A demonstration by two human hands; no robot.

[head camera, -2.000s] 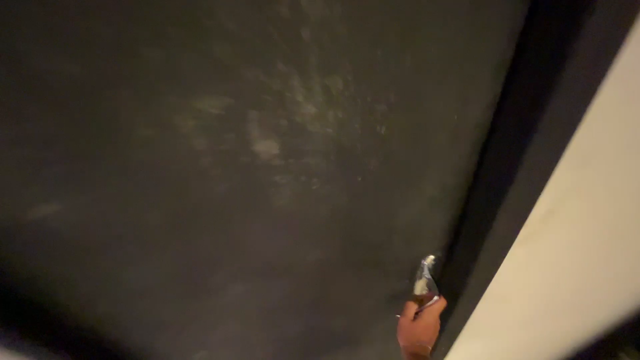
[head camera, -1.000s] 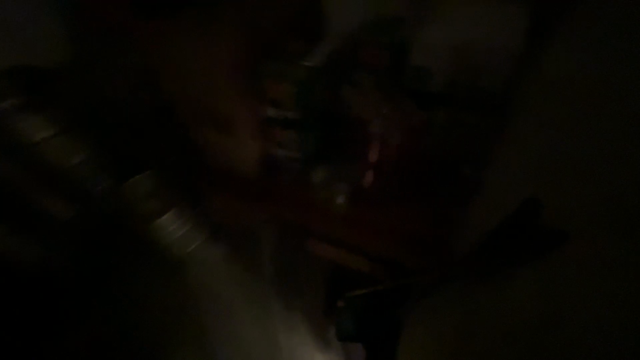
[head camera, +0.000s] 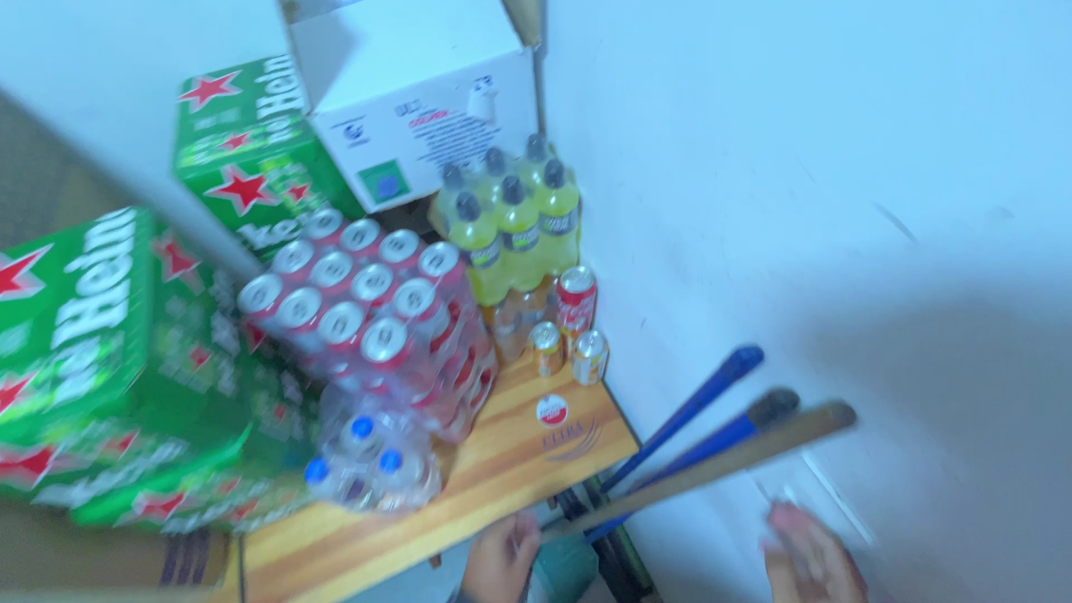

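At the bottom centre is my left hand, fingers bent, beside the lower end of a brown wooden pole; whether it grips the pole is unclear. My right hand, blurred, is at the lower right in front of the pale wall, fingers curled; what it holds, if anything, cannot be made out. Two blue poles lean beside the brown one. Left of them, a wooden table bears shrink-wrapped red cans, clear bottles with blue caps and yellow drink bottles.
Green Heineken cartons are stacked at the left, above a brown cardboard box. An open white carton stands at the back. Loose cans stand near the table's right edge. A green rounded object is below the table.
The view has swung from a dark surface, through a near-black frame, to the lit drinks and poles. Two hands show now; two seconds ago one hand held a small shiny object.
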